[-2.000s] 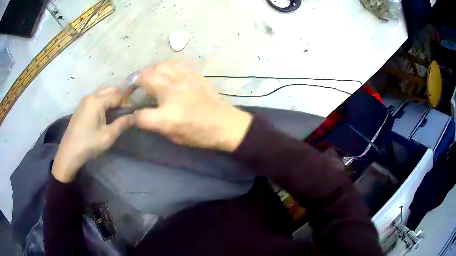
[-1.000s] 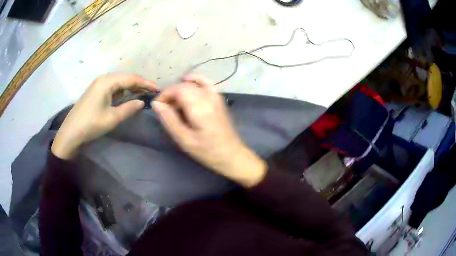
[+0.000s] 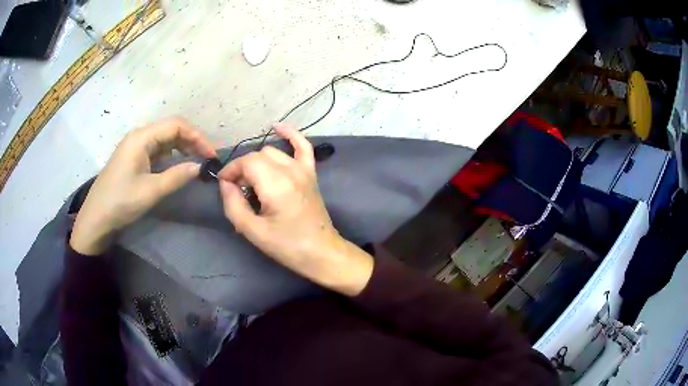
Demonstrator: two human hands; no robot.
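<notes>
The grey garment lies over the table's front edge and my lap. My left hand pinches a small black button at the garment's edge between thumb and fingers. My right hand holds a needle, a tiny bright sliver, with its tip at the button. Another black button is on the garment edge to the right of my right hand. Dark thread runs from near the button across the table in a long loop.
A white chalk-like piece lies on the table. A wooden ruler and a dark flat rectangle are at the left. A red-framed seat, storage boxes and a yellow stool stand right of the table.
My right hand has moved back to the button, and the needle now shows at it. The thread, earlier two nearly parallel lines, lies in a loose loop.
</notes>
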